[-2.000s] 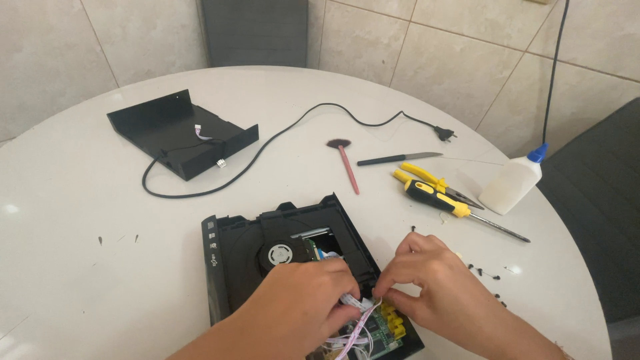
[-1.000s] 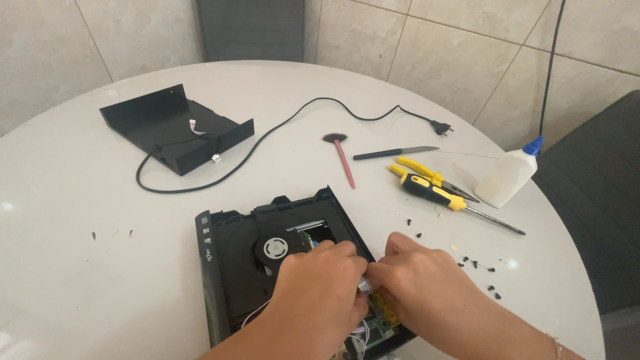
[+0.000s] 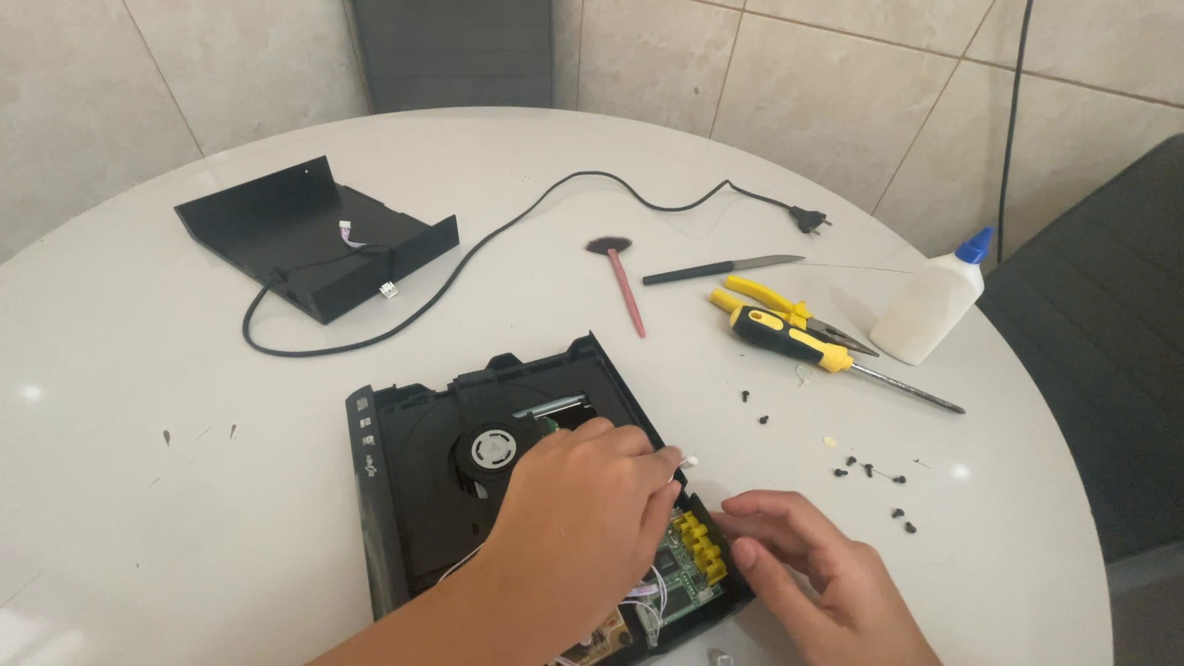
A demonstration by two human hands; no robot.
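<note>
An opened disc player [image 3: 425, 518] with a black plastic chassis lies at the near middle of the table. My left hand [image 3: 592, 499] is over it, fingers closed on a cable whose small white connector [image 3: 688, 461] sticks out past the fingertips. My right hand [image 3: 814, 573] is at the player's right edge beside the yellow jacks [image 3: 700, 548], thumb and fingers apart, with nothing seen between them. The green circuit board [image 3: 683, 587] and white wires show below my left hand, which hides part of the inside. The round disc clamp [image 3: 493, 450] is to its left.
A black metal cover [image 3: 370, 217] and a power cord [image 3: 518, 217] lie at the back. Further right are a pink-handled brush [image 3: 627, 291], a knife-like tool [image 3: 721, 268], long-nose pliers [image 3: 768, 294], a screwdriver [image 3: 795, 340], a glue bottle [image 3: 930, 310] and several black screws [image 3: 868, 470].
My hands were close together over the player; now they are apart. My right hand has opened and moved to the edge. The white connector now shows at my left fingertips.
</note>
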